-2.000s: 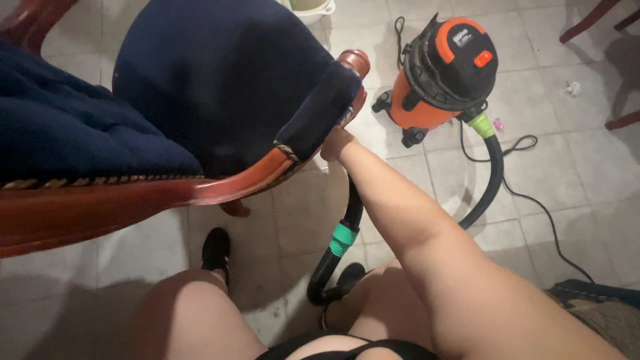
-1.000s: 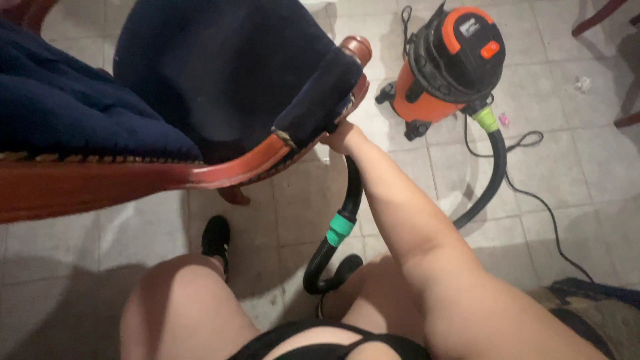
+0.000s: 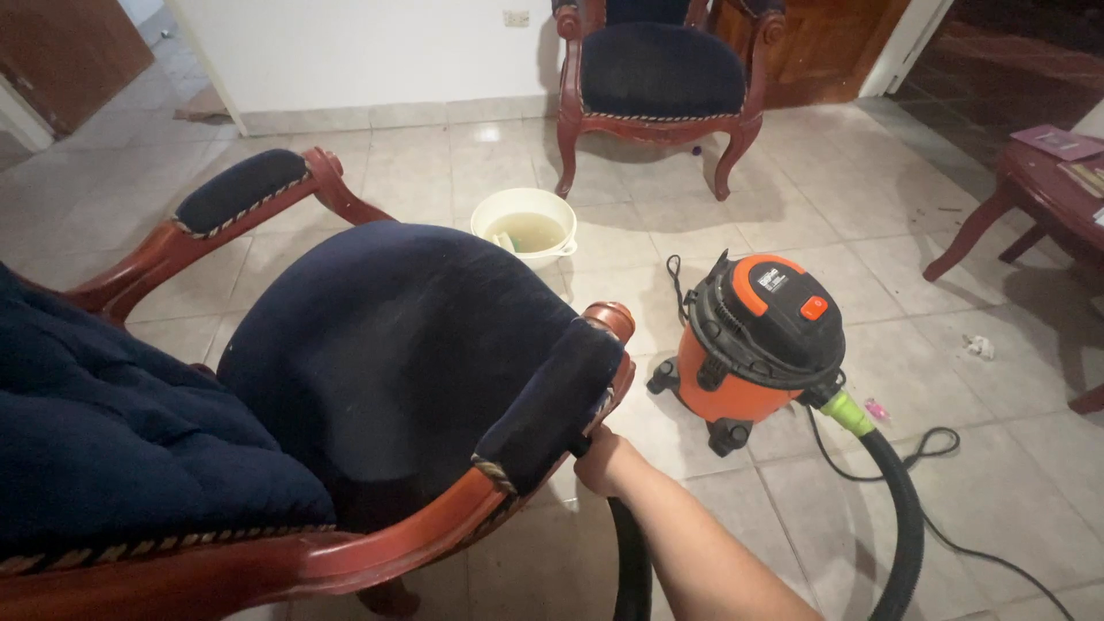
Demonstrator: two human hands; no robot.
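Note:
My right hand point(image 3: 604, 464) is closed around the black end of the vacuum hose, just below and outside the padded armrest point(image 3: 556, 401) of a wooden armchair. A short black piece shows above my fist, and the dark hose point(image 3: 631, 561) hangs below it; its tip is hidden by the armrest. The chair has a dark blue velvet seat point(image 3: 405, 336) and a tufted backrest point(image 3: 138, 448). To the right stands an orange and black canister vacuum cleaner point(image 3: 746, 345), with a ribbed hose point(image 3: 901, 517) on its light green connector point(image 3: 847, 414). My left hand is out of view.
A cream bucket point(image 3: 524, 250) of cloudy liquid stands beyond the seat. Another blue armchair point(image 3: 662, 78) is near the white wall. A power cord point(image 3: 975, 552) trails over the tiles at right, near a wooden table point(image 3: 1056, 185) and a crumpled white scrap point(image 3: 979, 347).
The view has tilted up, showing the whole bucket and the far armchair, while my legs have left the frame. My right hand remains beside the same armrest.

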